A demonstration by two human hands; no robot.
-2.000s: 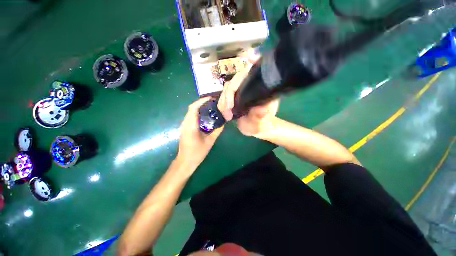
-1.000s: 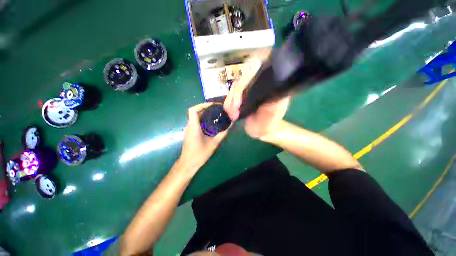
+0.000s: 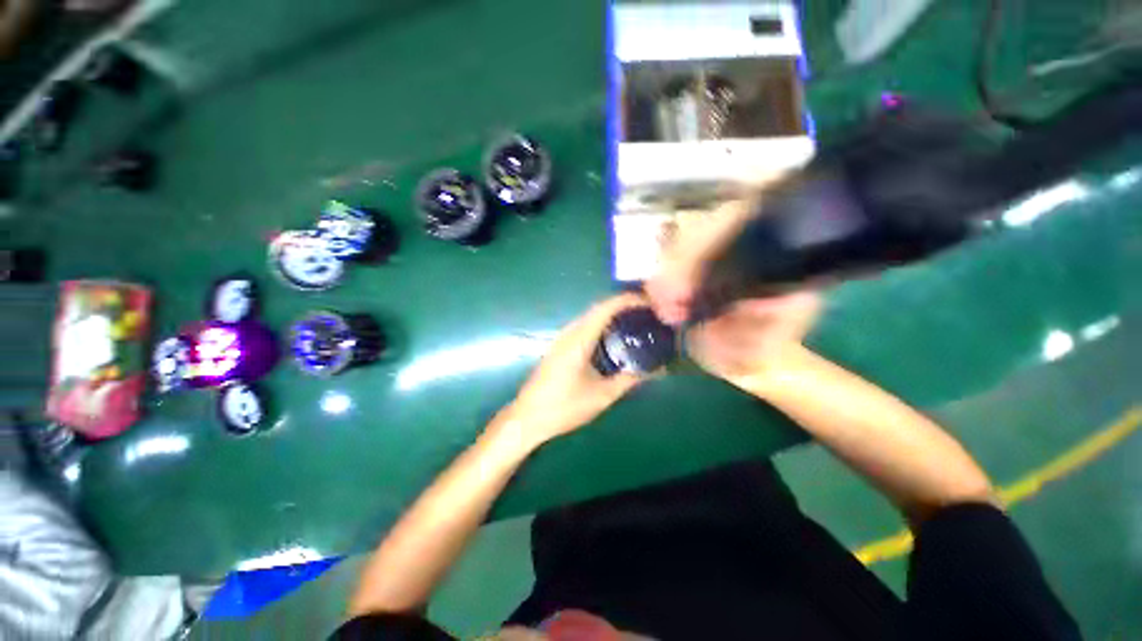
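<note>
My left hand holds a round black unit near the bench's front edge, its round face up. My right hand is around the nose of a large, blurred black electric screwdriver, close beside the unit. The driver bit is hidden by fingers. The white screw feeder with blue sides stands just beyond my hands, its open top showing the mechanism. My right fingers and the driver partly cover its front.
Two dark units stand left of the feeder. Farther left are a white-faced disc piece, a blue-lit unit, a purple-lit wheeled piece and a red bag. A grey sleeve shows at lower left. A cable lies upper right.
The view has swung left, so the bench things sit farther right and the red bag and grey sleeve have come into view. Both hands keep their hold on the unit and screwdriver.
</note>
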